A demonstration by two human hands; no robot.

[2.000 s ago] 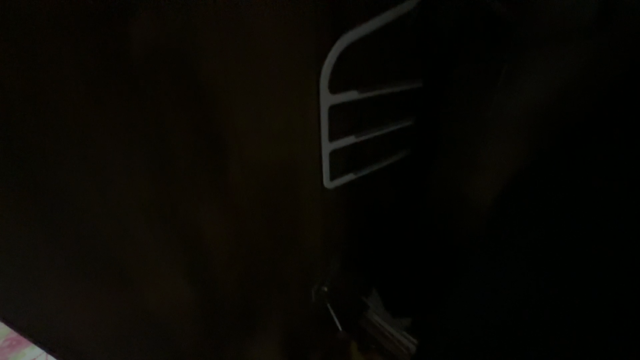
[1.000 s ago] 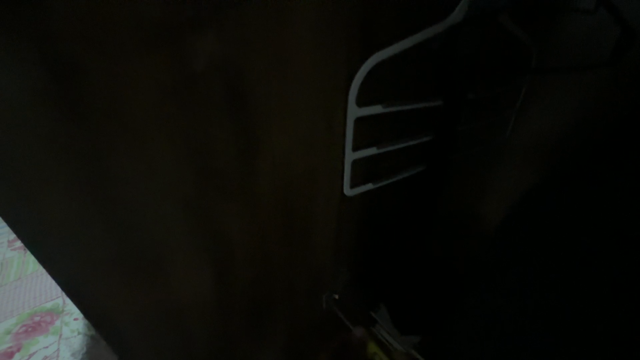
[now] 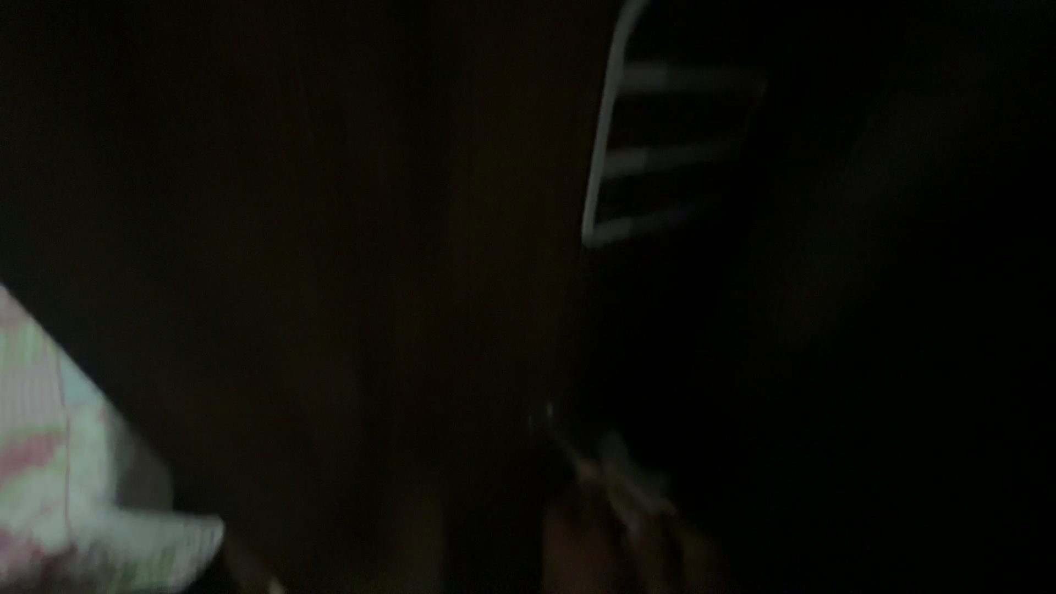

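Note:
The view is very dark and blurred. My right hand (image 3: 627, 544) is at the bottom, right of the middle, its fingers closed around a small pale object (image 3: 631, 483). A thin, rod-like piece (image 3: 565, 441) sticks out up and left from the fingers; its kind cannot be told. At the bottom edge, left of the middle, a dim skin-toned shape that seems to be my left hand (image 3: 247, 565) barely shows, close to the floral cloth; what it holds, if anything, is hidden.
A dark brown, wood-like panel (image 3: 330, 247) fills the left and middle. A white plastic hanger (image 3: 604, 140) with several bars is at the upper right, by the panel's edge, against deep shadow. Floral cloth (image 3: 49, 445) in pink, green and white lies at the lower left.
My right hand now shows at the bottom, with the pale object and thin piece. More floral cloth has come into view at the left, and its lower end now juts rightward.

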